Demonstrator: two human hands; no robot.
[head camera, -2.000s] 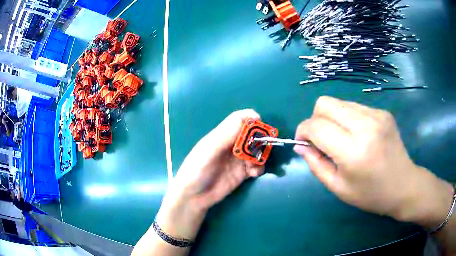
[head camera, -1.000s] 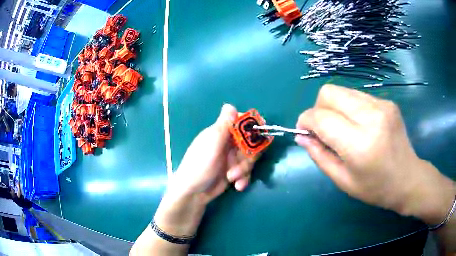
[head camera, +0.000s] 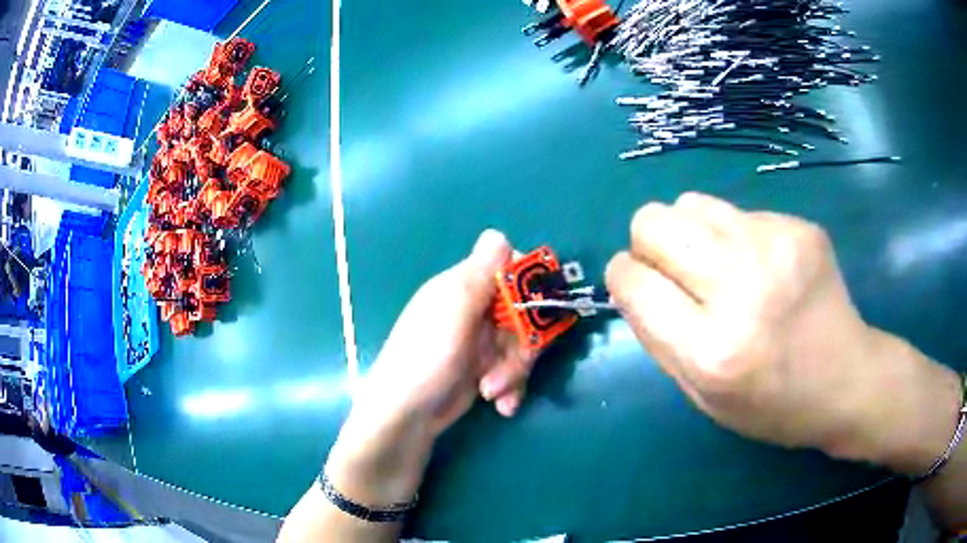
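My left hand holds an orange connector housing above the green tabletop, its square flange and black insert facing up and to the right. A flat silvery tab shows at the housing's right side. My right hand pinches thin pale-ended leads between thumb and fingers. The leads reach across the housing's opening. Whether their tips are inside the opening or in front of it, I cannot tell.
A wire pile lies at the upper right, with one separate lead below it. An orange housing lies beside the pile. Housings are heaped at the left by a light-blue tray. A white line crosses the tabletop.
The housing has tilted in my left hand, and a flat tab now shows at its right. My right hand has moved slightly left and the leads sit lower across the opening.
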